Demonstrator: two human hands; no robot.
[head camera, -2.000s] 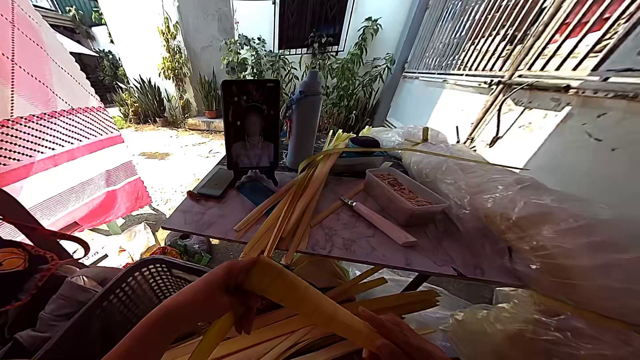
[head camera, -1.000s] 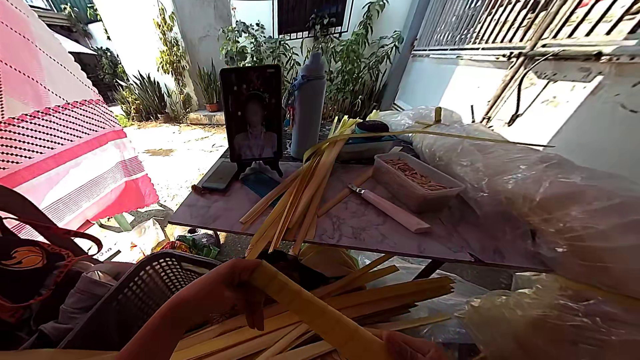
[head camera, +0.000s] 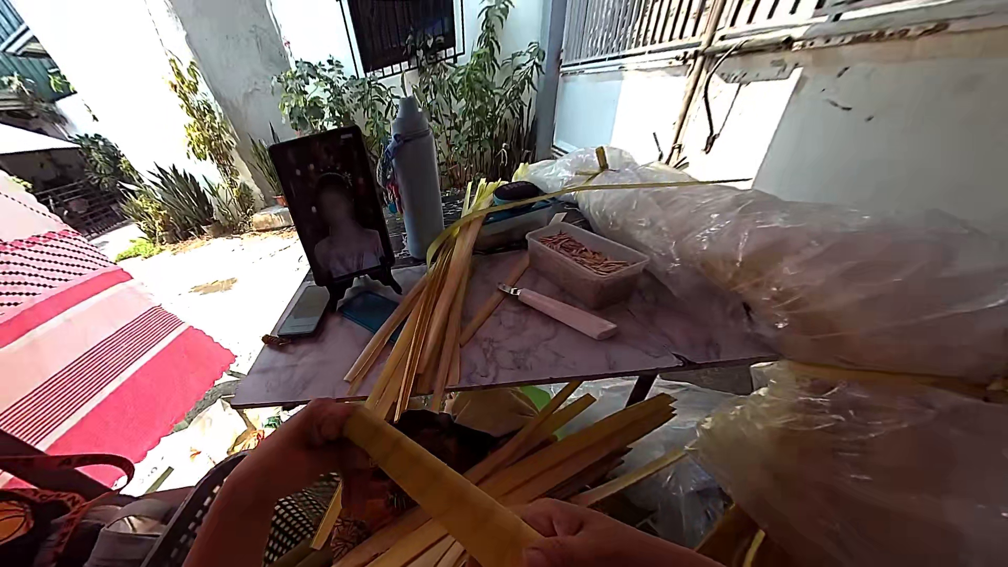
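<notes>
My left hand (head camera: 327, 441) grips one end of a broad, yellowish plant-leaf strip (head camera: 441, 484), which slants down to the right. At the bottom edge, my right hand (head camera: 579, 535) holds the strip's lower part, thumb on top. Beneath it lies a bundle of dry strips (head camera: 583, 441), partly hidden by the hands. More long strips (head camera: 441, 307) lie across the marbled tabletop (head camera: 504, 354) and hang over its near edge. A knife with a pink handle (head camera: 563, 311) rests beside a plastic tub of small brown pieces (head camera: 587, 268).
A tablet on a stand (head camera: 335, 209), a phone (head camera: 305, 311) and a grey bottle (head camera: 417, 177) stand or lie on the table's left. Large clear plastic bags (head camera: 835, 268) fill the right side. A black plastic basket (head camera: 189, 504) is at lower left, near a pink striped cloth (head camera: 94, 346).
Both hands keep hold of the strip throughout. My right hand shows lower in the view one second ago than two seconds ago, and shows more fully now. The view has shifted slightly.
</notes>
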